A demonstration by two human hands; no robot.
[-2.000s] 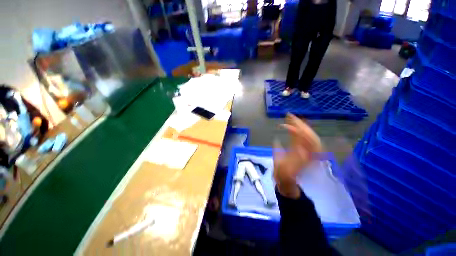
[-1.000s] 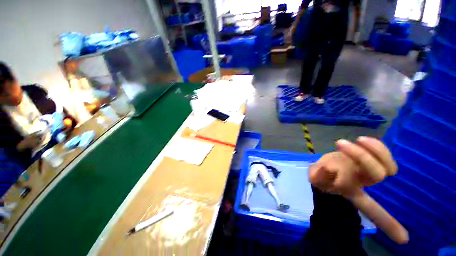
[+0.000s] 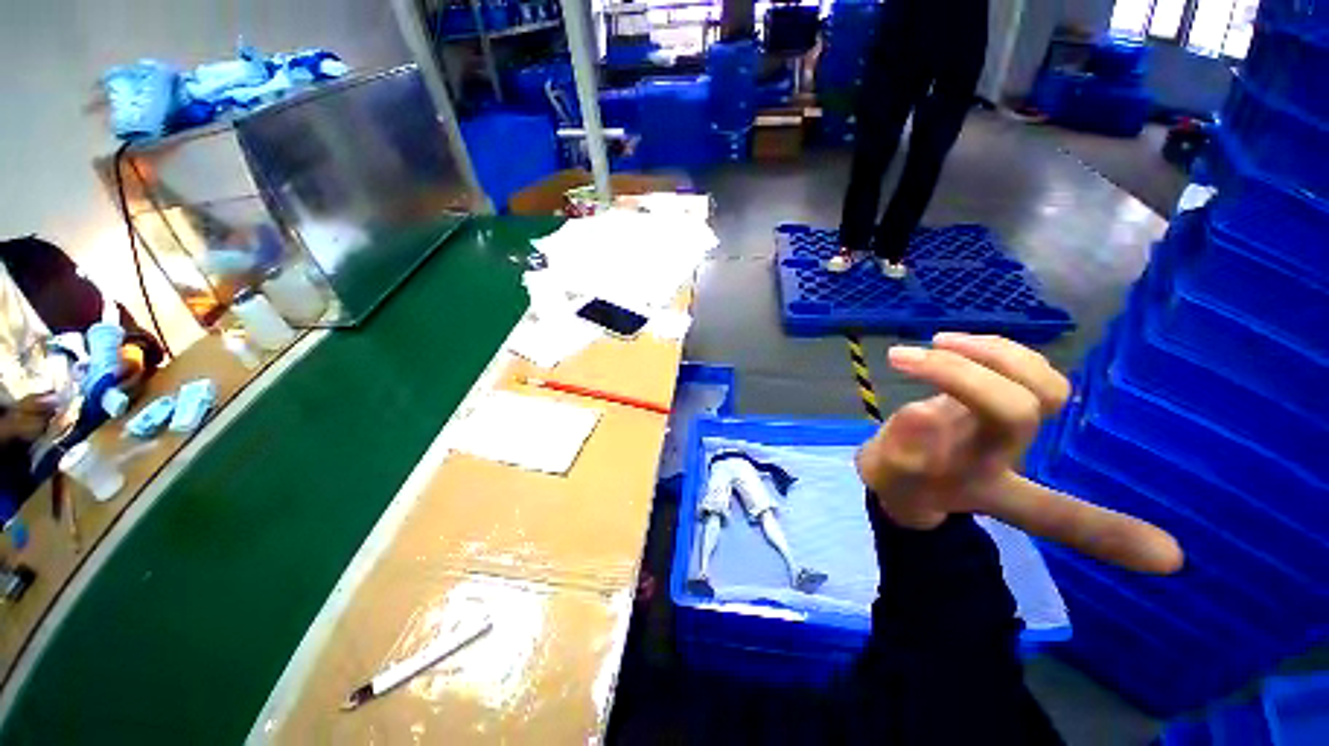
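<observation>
My right hand [image 3: 969, 452] is raised over the right part of a blue tray. Its fingers are partly curled, one digit points out to the right, and nothing shows in it. My left hand is not in view. A figure leg part [image 3: 754, 510] with white shorts, a dark sash and bare legs lies on the white liner [image 3: 838, 503] in the left of the blue tray [image 3: 765, 619]. My hand does not touch the part. A slim white craft knife [image 3: 423, 660] with a dark tip lies on the brown bench [image 3: 503, 539], on shiny film.
A red stick [image 3: 605, 395], a pale card [image 3: 528, 432], a black phone [image 3: 612, 316] and white sheets [image 3: 627, 248] lie up the bench. The green conveyor [image 3: 314, 459] runs left, with a worker [image 3: 51, 343] beyond. Stacked blue trays [image 3: 1195, 437] stand right. A person [image 3: 911, 131] stands on a blue pallet [image 3: 918, 284].
My right hand has moved right and its fingers have changed from upright to curled with one digit stretched out. The view has shifted. The leg part and knife stay in place.
</observation>
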